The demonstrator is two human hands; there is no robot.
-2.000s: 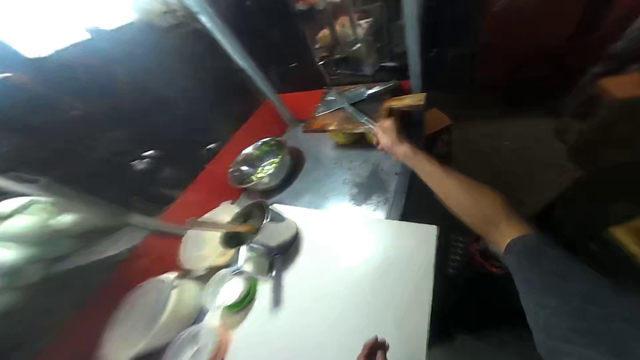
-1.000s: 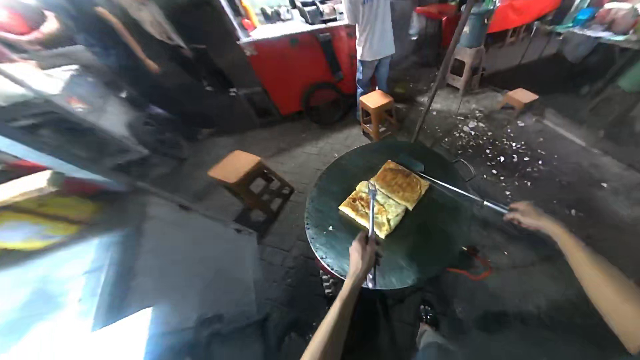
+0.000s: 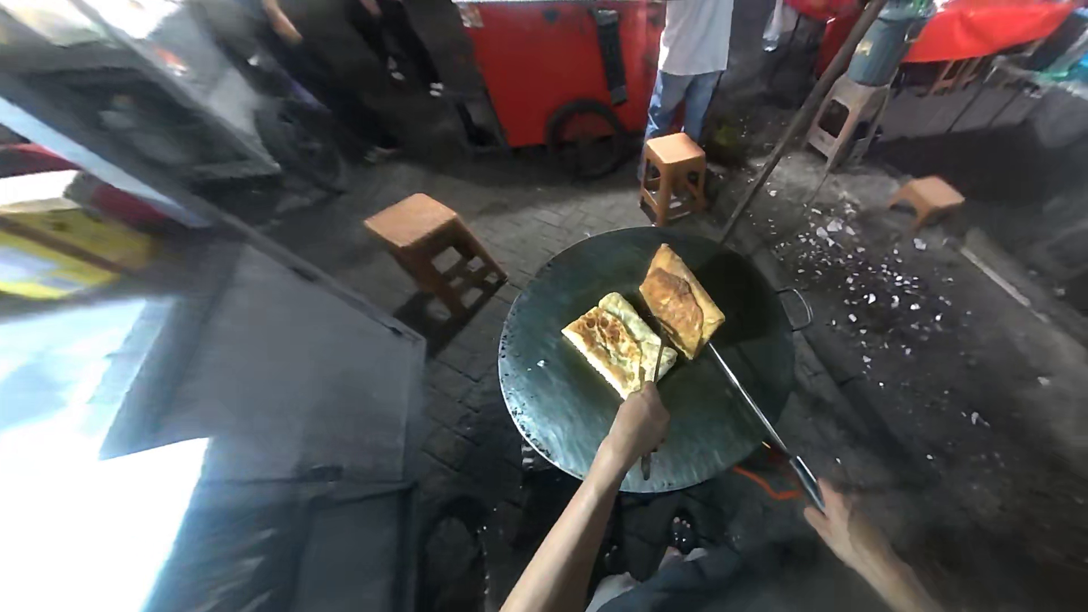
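Two square folded, pan-fried filled pastries lie on a large round dark griddle point(image 3: 561, 408). The left one point(image 3: 608, 340) is pale with brown patches and lies flat; the right one point(image 3: 677, 297), more golden brown, looks tilted, its near corner beside the left one. My left hand point(image 3: 642, 421) grips a thin metal utensil point(image 3: 660, 361), whose upper part rests at the left pastry's right side. My right hand point(image 3: 837, 518) holds the dark handle of a long metal spatula point(image 3: 748, 399); its blade is hidden beneath the right pastry.
Orange plastic stools point(image 3: 416, 223) point(image 3: 674, 153) stand beyond the griddle. A red cart point(image 3: 544, 76) with a wheel is behind them, near a standing person point(image 3: 697, 51). A slanted pole point(image 3: 790, 127) rises behind the griddle. At left is a grey metal panel point(image 3: 289, 365); white scraps litter the ground at right.
Two seconds ago my right hand was over a metal counter; a second ago both hands held tools at the griddle. Since then my right hand has come nearer, and the right pastry has turned and tilted.
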